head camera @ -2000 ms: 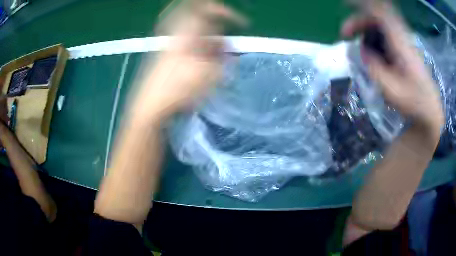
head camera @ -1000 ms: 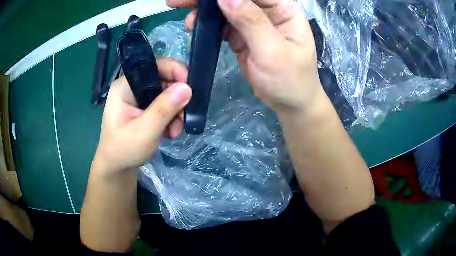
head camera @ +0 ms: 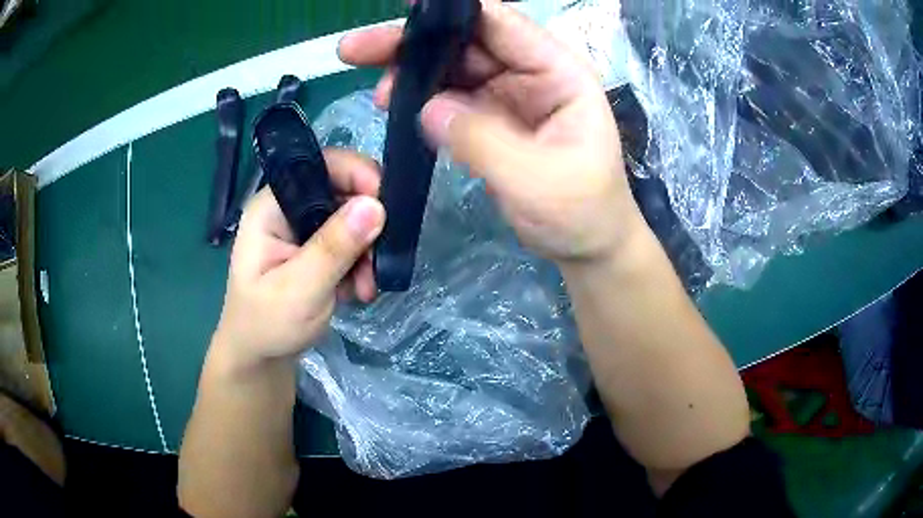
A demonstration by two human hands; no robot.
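Note:
My left hand (head camera: 294, 263) holds a black handle shell (head camera: 291, 162) in its palm, with its wider end up. Its thumb and fingers also pinch the lower part of a second long black shell (head camera: 407, 172). My right hand (head camera: 536, 132) holds that second shell near its top, thumb on its side; its top is cut off by the frame edge. A crumpled clear plastic bag (head camera: 455, 374) lies on the bench below my hands. Two more black shells lie at the left, one (head camera: 226, 167) in full view, the other (head camera: 287, 91) partly hidden behind my left hand.
A second clear bag (head camera: 769, 132) with black parts lies at the right, with black pieces (head camera: 668, 228) beside it. A cardboard tray (head camera: 27, 293) and a neighbour's arm (head camera: 30, 435) are at the far left. A white strip (head camera: 152, 121) edges the bench. A red stool (head camera: 810, 384) is at lower right.
Two seconds ago my blurred hands were apart over the bags. Both now hold shells close together. Over the last second my right thumb moved down along the shell, and the view shifted slightly.

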